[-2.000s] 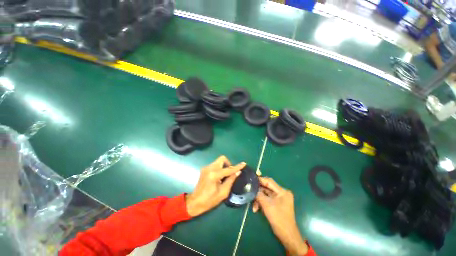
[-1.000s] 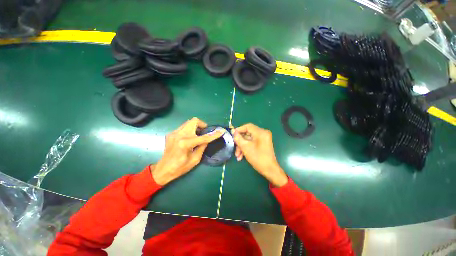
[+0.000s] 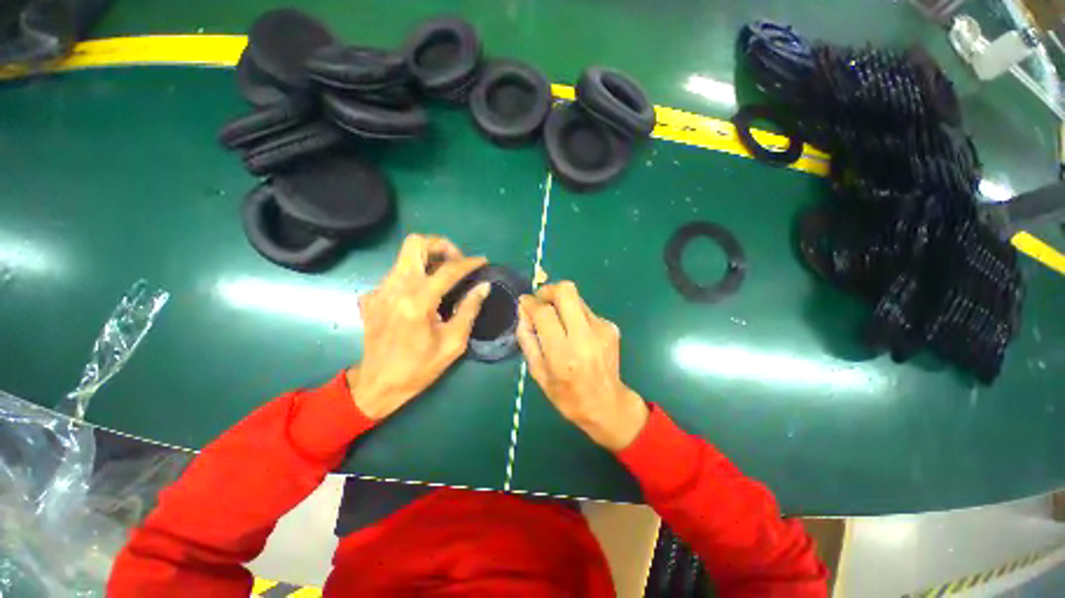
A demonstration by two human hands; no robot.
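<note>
A black ear pad (image 3: 495, 313) lies at the pale cross line, its back with a dark centre and a greyish glossy rim facing up. My left hand (image 3: 417, 321) holds its left side, thumb and fingers on the rim. My right hand (image 3: 572, 356) pinches its right edge with the fingertips, which hide that part of the rim. Whether a mounting ring is seated in it I cannot tell. A loose flat mounting ring (image 3: 704, 262) lies on the green table to the right of my hands.
Loose ear pads (image 3: 335, 193) lie heaped at the upper left, with more in a row (image 3: 510, 103) along the yellow line. A large stack of rings (image 3: 923, 222) stands at the right. A clear plastic bag (image 3: 53, 467) hangs at the left table edge. A cardboard box (image 3: 631, 537) is below the edge.
The view has turned and moved down and closer. Both hands stay on the ear pad. The right fingertips have shifted down its right edge, and the pale shine on its rim has shrunk.
</note>
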